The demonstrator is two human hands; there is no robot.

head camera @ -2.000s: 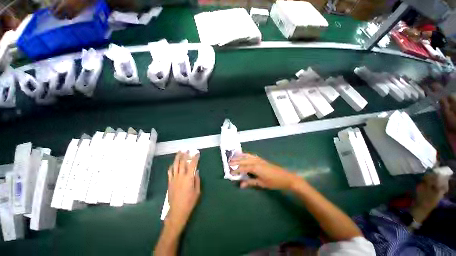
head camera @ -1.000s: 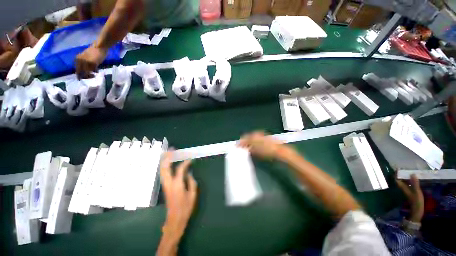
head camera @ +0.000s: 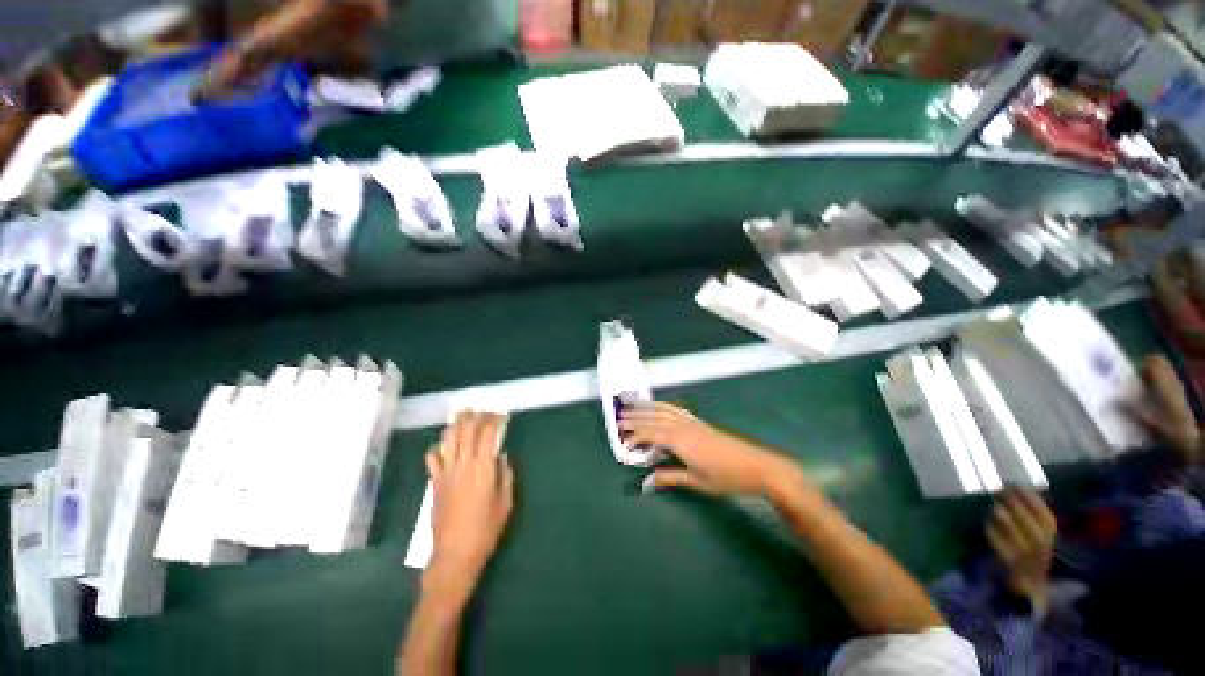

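Observation:
My left hand [head camera: 472, 486] lies over a slim white carton [head camera: 420, 535] left of centre on the green bench; most of the carton is hidden under it. My right hand [head camera: 681, 442] has its fingers on the lower part of a bagged product [head camera: 619, 370], a cloudy white pouch with a dark patch, lying across the metal rail. A fanned row of open cartons [head camera: 284, 456] stands to the left of my left hand, flaps up. One single white carton [head camera: 766, 317] lies slanted on the belt beyond the rail.
Several bagged products [head camera: 330, 218] line the belt's far side. More cartons [head camera: 912, 258] lie on the belt at right. A blue bin [head camera: 192, 126] is far left with a person's arm over it. Other hands are at right beside cartons [head camera: 945, 423]. White stacks [head camera: 601, 112] sit on the far ledge.
The white carton before my right hand is gone from there; a slanted carton now lies on the belt. My right hand is on a bagged product, my left hand on another carton.

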